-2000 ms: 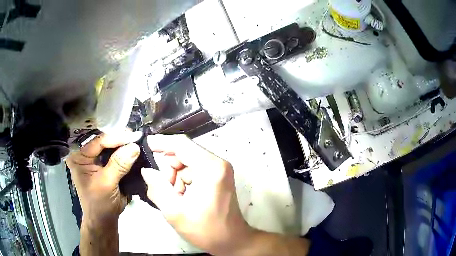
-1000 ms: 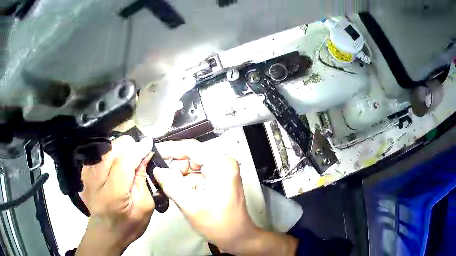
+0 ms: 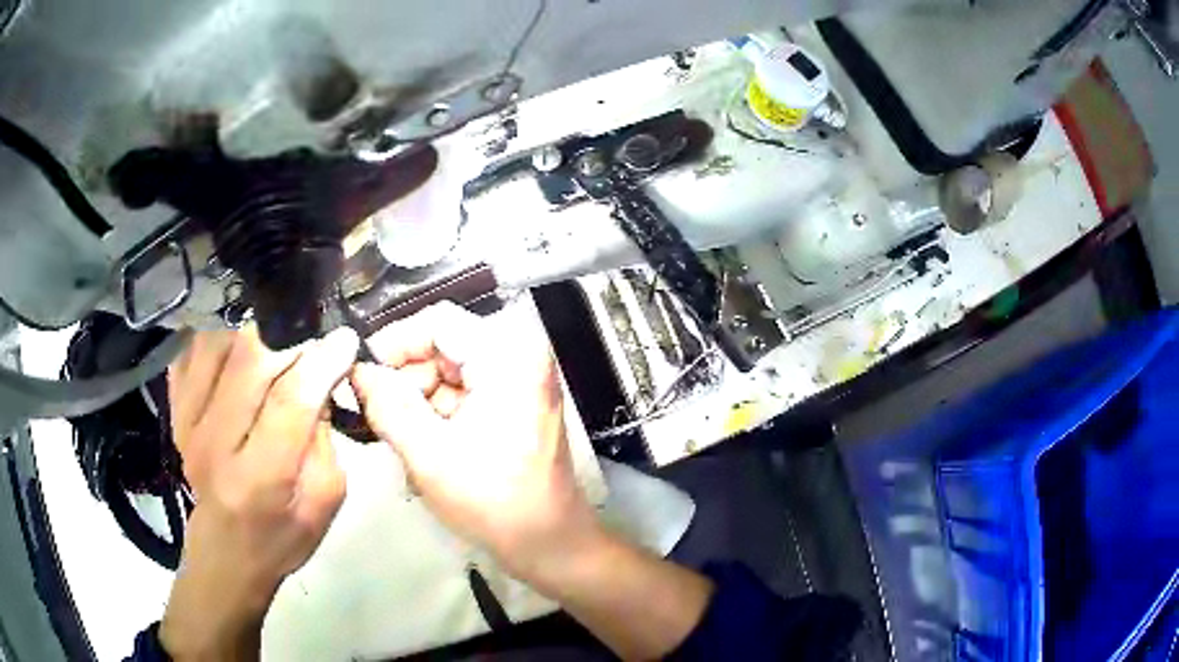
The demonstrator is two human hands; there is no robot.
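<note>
My left hand [image 3: 265, 446] and my right hand [image 3: 472, 433] meet near the needle area of the sewing machine, fingertips almost touching. Both pinch a small black fabric piece [image 3: 349, 422], mostly hidden by the fingers; its exact shape cannot be told. The dark presser mechanism [image 3: 278, 239] stands just above my left fingertips. The machine's arm bed [image 3: 433, 292], with a dark brown edge, lies just behind my hands.
Tangled black bands [image 3: 123, 440] lie on the white table at left. A narrow black strip [image 3: 488, 600] lies near the front edge. A black metal bracket [image 3: 666, 248] and a white round item with yellow label [image 3: 786, 88] are behind. A blue crate [image 3: 1002, 517] is at right.
The view has shifted, so the machine base sits further left and more of the blue crate shows. Both hands still hold the black piece by the needle area. The tangled bands now show at left.
</note>
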